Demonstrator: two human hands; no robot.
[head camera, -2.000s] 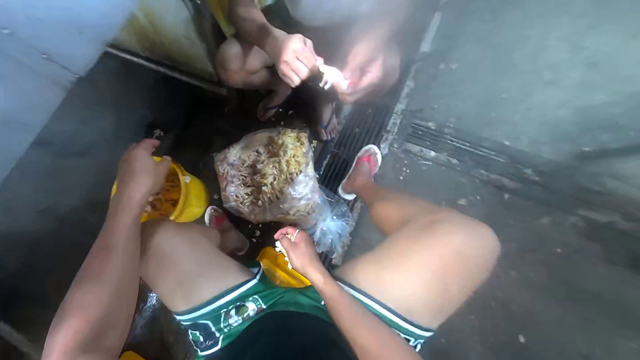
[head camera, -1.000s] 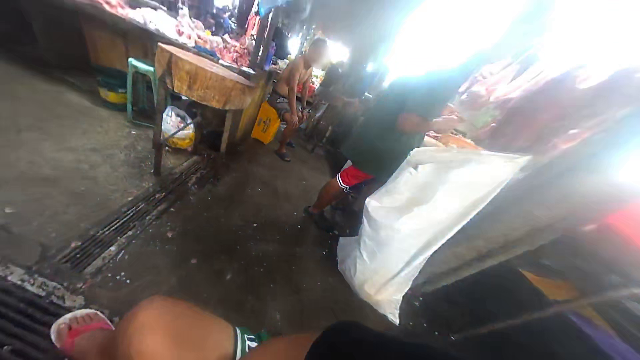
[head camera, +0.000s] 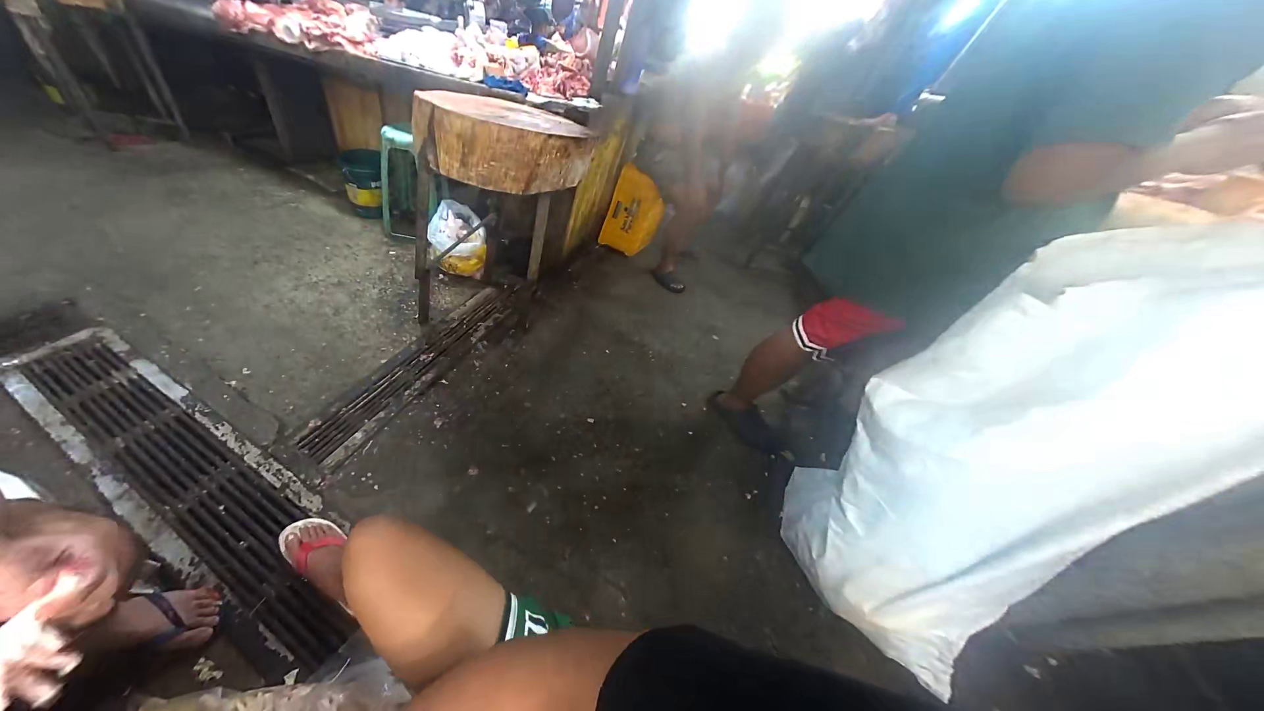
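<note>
Neither of my hands is in view; only my upper arm in a black sleeve crosses the bottom edge, over my bent leg in green shorts. My foot wears a white and pink flip-flop (head camera: 314, 543) beside a metal floor grate (head camera: 163, 474). At the bottom left, part of a clear plastic bag (head camera: 336, 683) with pale pieces shows next to my leg. Another person's hand (head camera: 49, 632), blurred, is at the left edge, above that person's sandalled foot (head camera: 183, 612).
A large white sack (head camera: 1027, 425) stands at the right, beside a person in red shorts (head camera: 849, 324). A round wooden chopping block (head camera: 504, 143) on legs stands near a counter with raw meat (head camera: 296, 22). A yellow container (head camera: 632, 209) and a green stool (head camera: 398, 183) are behind.
The view has swung far away from the bag and my hands, which showed two seconds ago. Since one second ago, the white sack fills more of the right side, and another person's hand shows at the left.
</note>
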